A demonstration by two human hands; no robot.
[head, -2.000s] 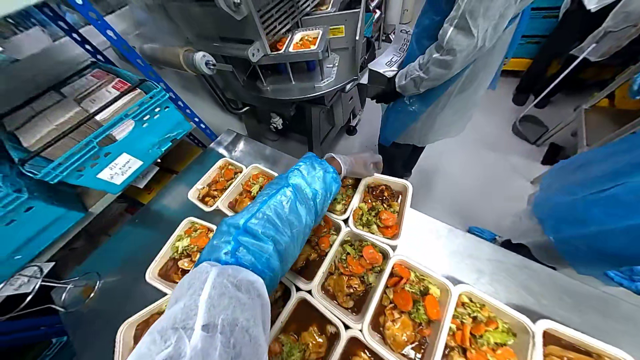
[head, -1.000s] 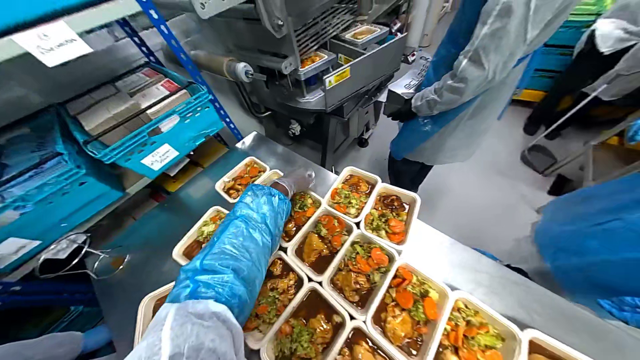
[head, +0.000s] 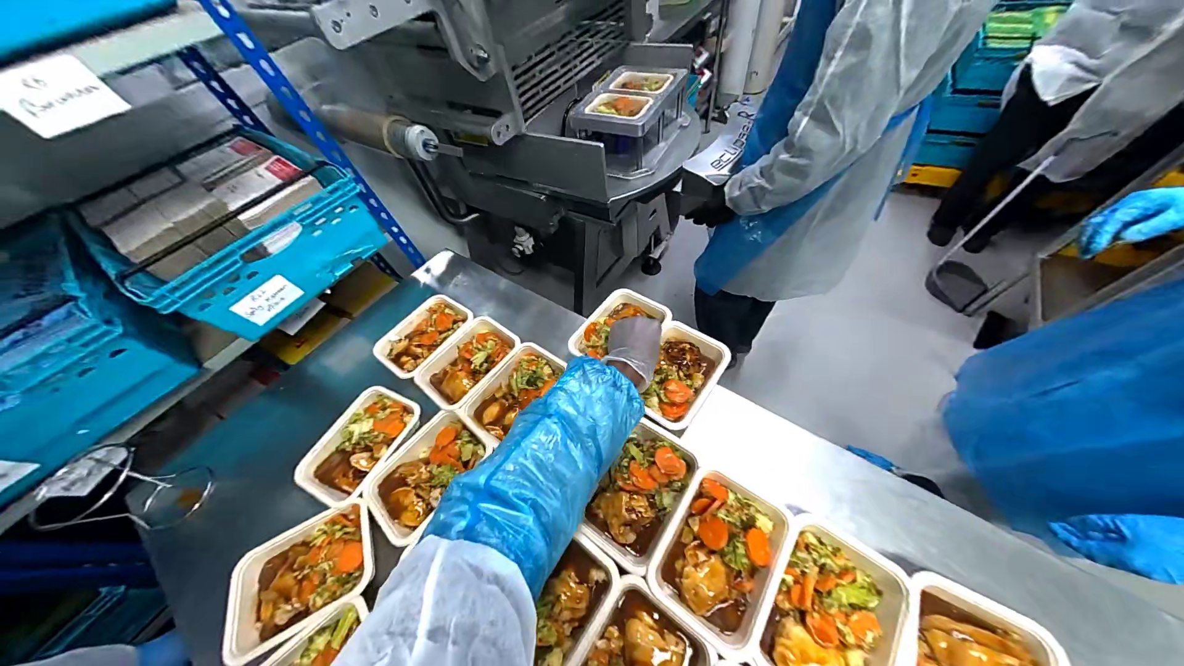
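My right hand (head: 636,350), in a translucent glove below a blue plastic sleeve, is over the near right side of a white food tray (head: 603,324). Its fingertips are hidden, so their grip cannot be made out. Another filled tray (head: 683,375) stands right beside it. Three trays with carrots, greens and brown sauce stand in a slanting row at the upper left, the farthest (head: 425,335) at its end. More such trays (head: 721,555) stand close together under and right of my forearm. Only a bit of my left sleeve shows at the bottom left; the left hand is out of view.
A steel table (head: 768,444) carries the trays. Beyond it stands a machine with two filled trays (head: 620,106) in a holder. Blue crates (head: 250,268) sit on a rack at left, near a wire loop (head: 176,495). A co-worker (head: 814,185) stands past the table; others are at right.
My right hand has moved from trays in the middle to the tray at the far corner. Trays now form a row of three at the upper left, where one stood apart before.
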